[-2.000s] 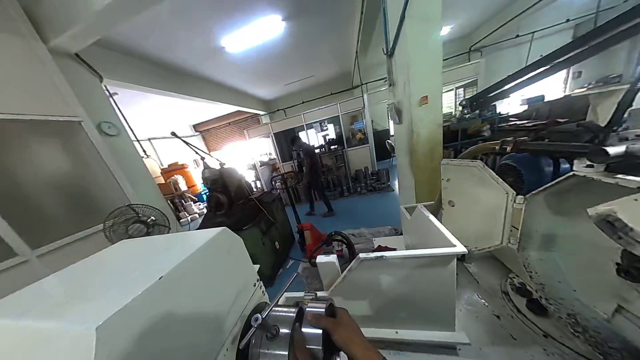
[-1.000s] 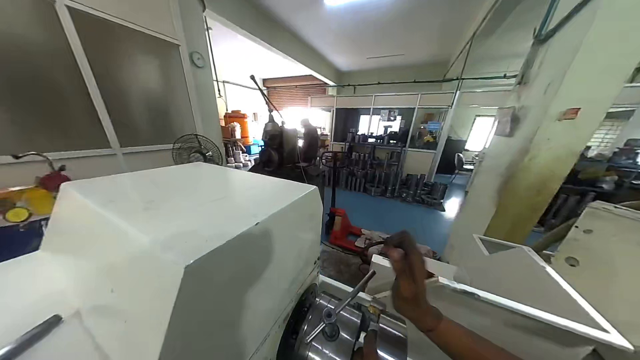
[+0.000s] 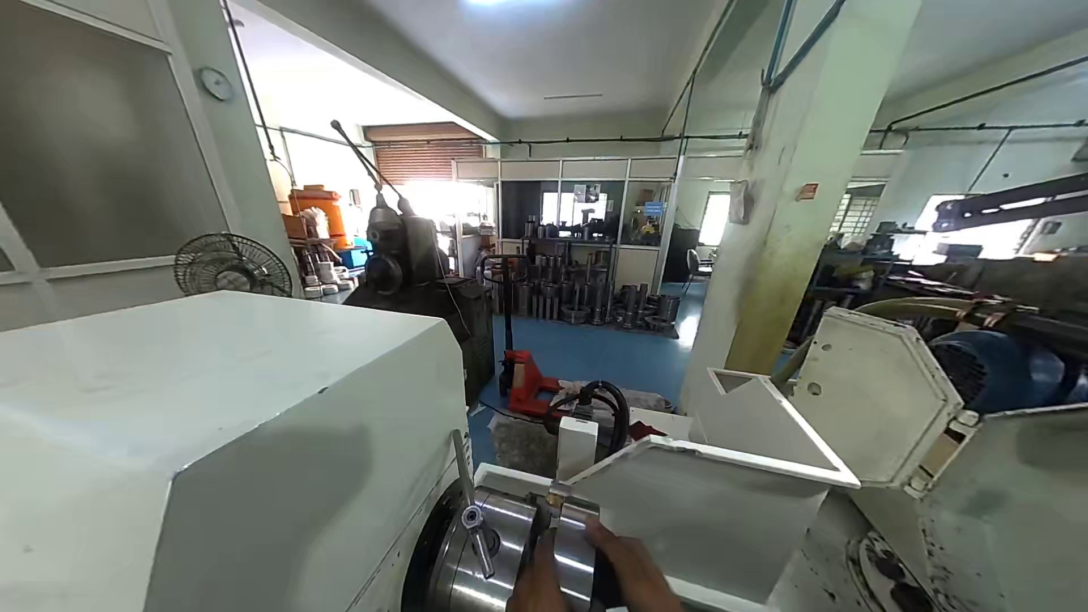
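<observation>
A polished lathe chuck [image 3: 501,544] sits at the bottom centre of the head view, against the white machine housing. A T-handled chuck key [image 3: 473,517] stands in its side, with no hand on it. Just right of the chuck is a thick shiny metal ring [image 3: 578,544]. The fingers of my left hand [image 3: 540,582] press on the ring's near face, by the gap to the chuck. My right hand [image 3: 633,568] has its fingertips on the ring's right rim. Both palms are largely cut off by the frame's lower edge.
The white headstock cover [image 3: 314,425] fills the left. White sheet-metal guards [image 3: 705,510] stand to the right, near an octagonal cover [image 3: 875,395] and blue motor [image 3: 994,370]. Beyond are a red pallet jack [image 3: 529,382], a pillar [image 3: 790,212] and metal parts on the floor [image 3: 586,293].
My right hand was raised above the chuck one second ago and is now down on the ring. The view has turned. The person seen walking in the earliest frame is not visible now.
</observation>
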